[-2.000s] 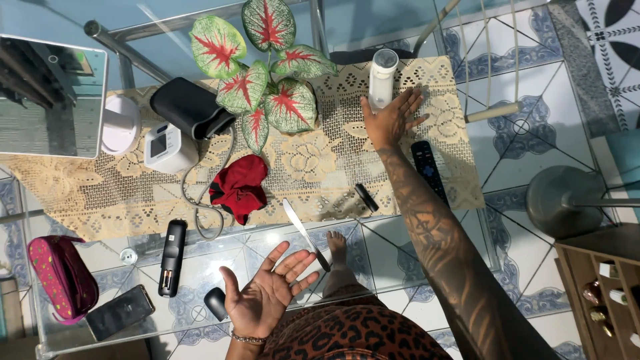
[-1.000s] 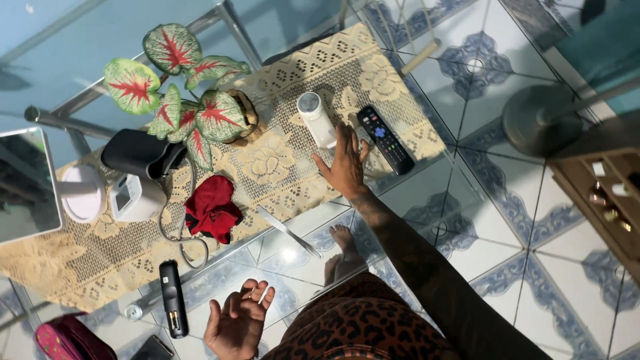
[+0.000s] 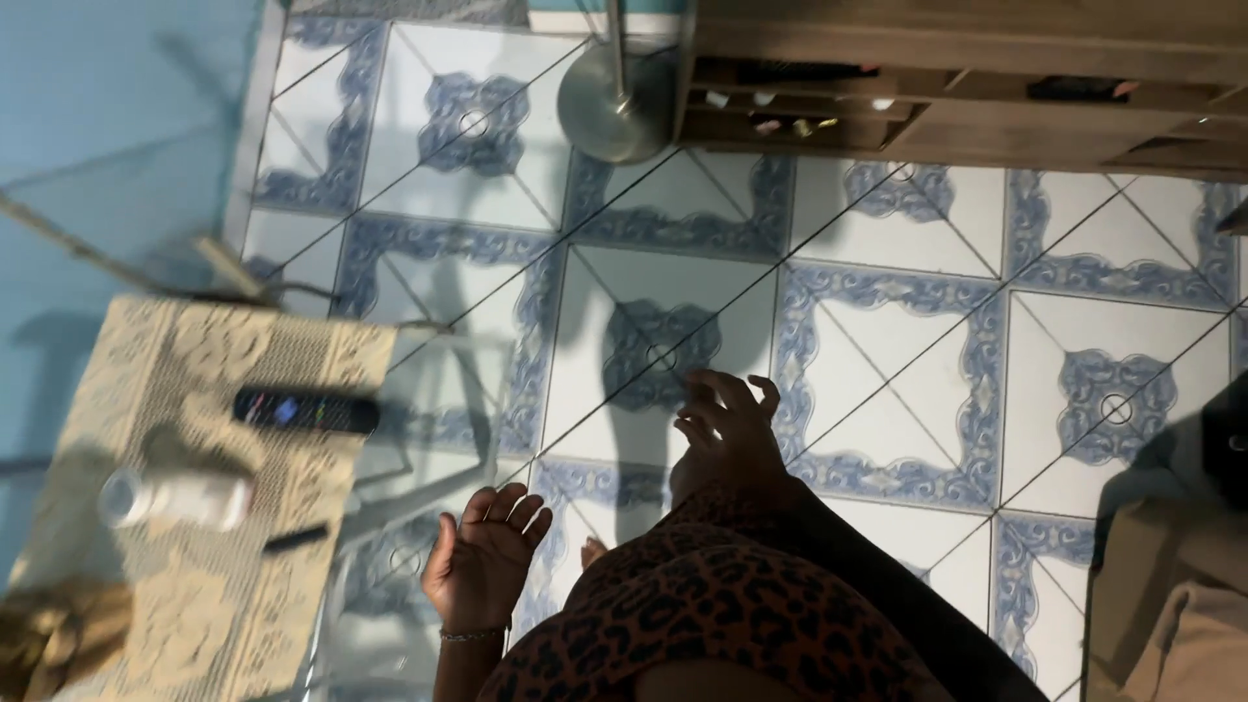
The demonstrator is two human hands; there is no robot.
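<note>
My left hand, palm up with a bracelet at the wrist, is just right of the glass table's edge and holds nothing. Over my leopard-print clothing, my right hand has bent, spread fingers with nothing between them. On the lace table runner at the left lie a black remote control, a blurred white bottle-like container and a small dark stick-like item.
Patterned floor tiles spread ahead. A round metal stand base stands beside a wooden cabinet with small items on its shelf. Brown fabric shows at lower right, a plant pot at lower left.
The view has swung strongly right. My right hand has left the white container on the runner and is over my lap. My left hand remains empty.
</note>
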